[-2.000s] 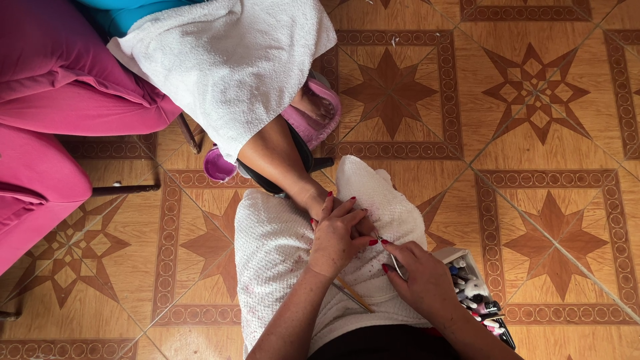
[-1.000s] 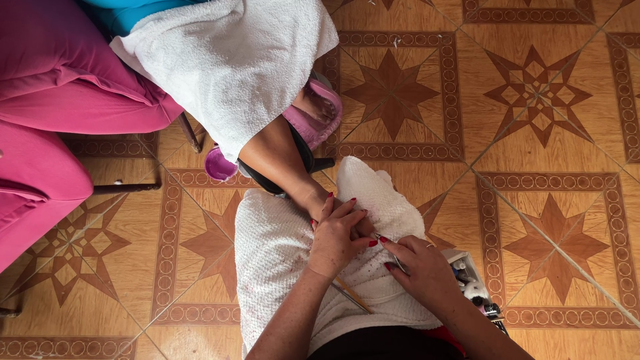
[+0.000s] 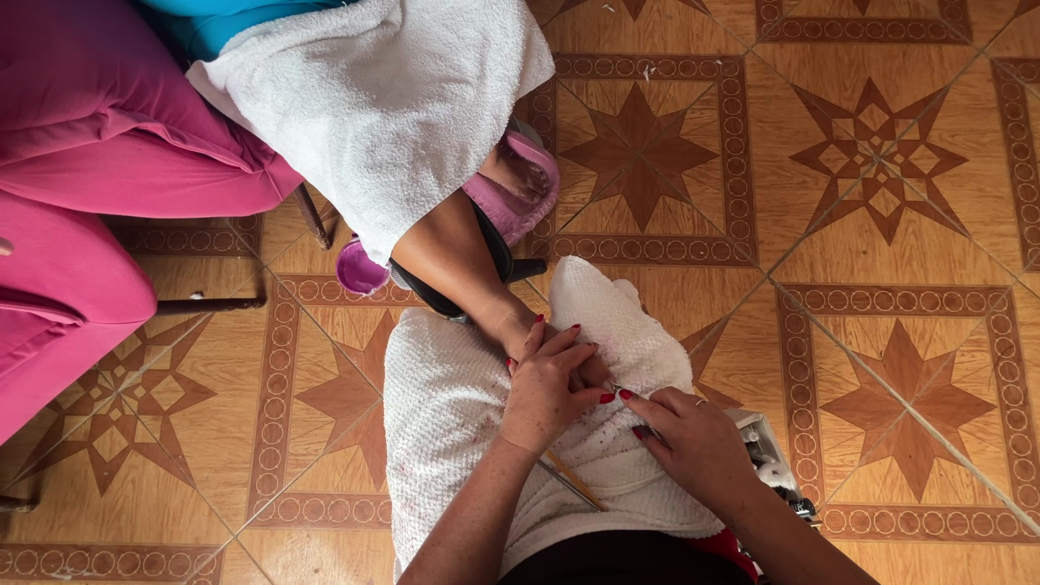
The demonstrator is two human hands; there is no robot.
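My left hand [image 3: 546, 396] grips the front of another person's bare foot [image 3: 595, 371], which rests on a white towel [image 3: 443, 406] over my lap. A small metal tool [image 3: 617, 387], probably cuticle nippers, is in my right hand [image 3: 691, 435], its tip at the toes; the rest lies hidden in my palm. A thin metal tool [image 3: 570, 485] and a yellowish stick [image 3: 561, 465] lie on the towel below my left wrist. The person's lower leg [image 3: 455, 260] comes from under another white towel [image 3: 382, 114].
The other foot [image 3: 516, 172] stands in a pink basin [image 3: 543, 183]. Beside the leg are a purple bowl [image 3: 361, 268] and a black footrest [image 3: 431, 288]. A box of supplies [image 3: 760, 443] stands behind my right wrist. A person in pink trousers [image 3: 146, 162] sits at left.
My right hand has turned a little and its tool is now mostly hidden in the palm, where two seconds ago more metal showed. My left hand stays on the foot.
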